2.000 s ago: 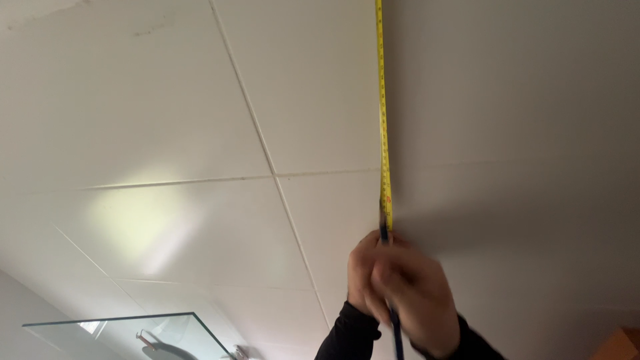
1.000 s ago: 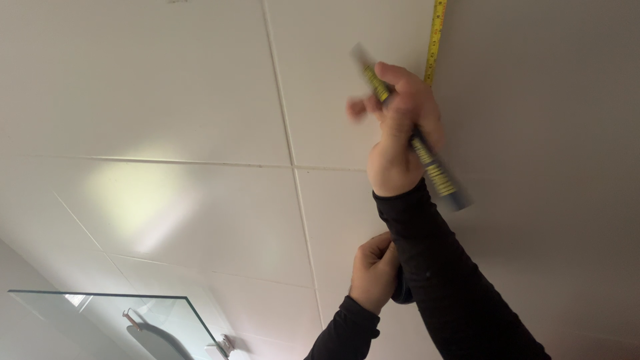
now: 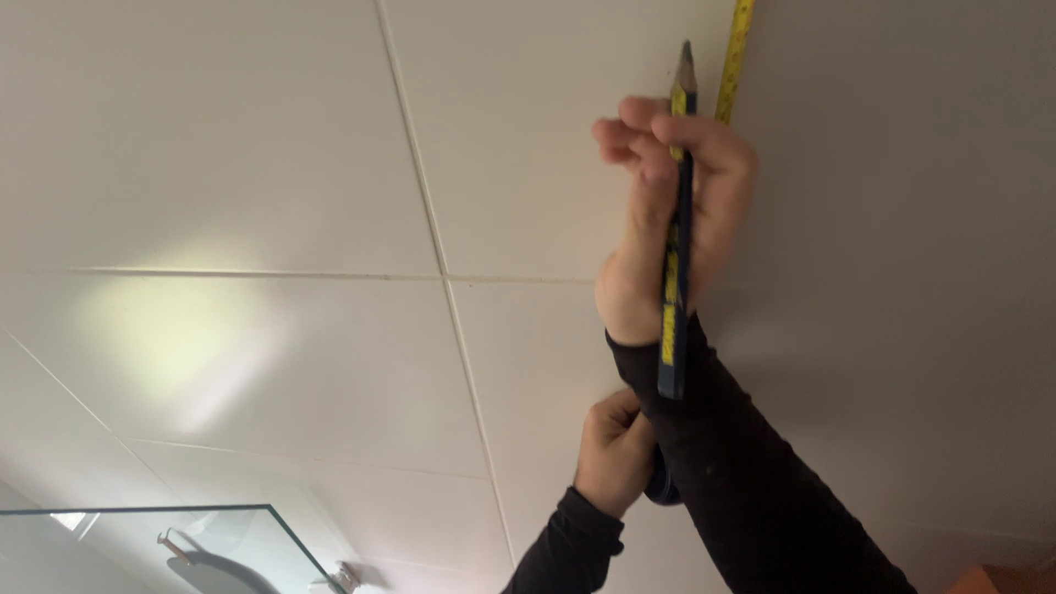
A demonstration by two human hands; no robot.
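Observation:
A carpenter's pencil [image 3: 673,272], dark with yellow lettering, lies in my right hand [image 3: 681,206], its sharpened tip pointing up the tiled wall. My right fingers are bent around its upper part. Behind that hand, the yellow blade of a tape measure [image 3: 733,62] runs up out of view along the wall. Lower down, my left hand [image 3: 615,454] is closed on the dark tape measure case [image 3: 662,483], which my right forearm partly covers. Both arms wear black sleeves.
Large pale wall tiles [image 3: 511,198] with straight joints fill the view. At the lower left a glass panel [image 3: 268,506] juts out, with a metal clamp [image 3: 342,576] near its edge and a hook [image 3: 173,546] seen through it. An orange-brown object [image 3: 1002,580] is at the lower right corner.
My right hand was beside my left two seconds ago and has moved up the tape blade. The pencil, slanted one second ago, is now nearly upright in the view.

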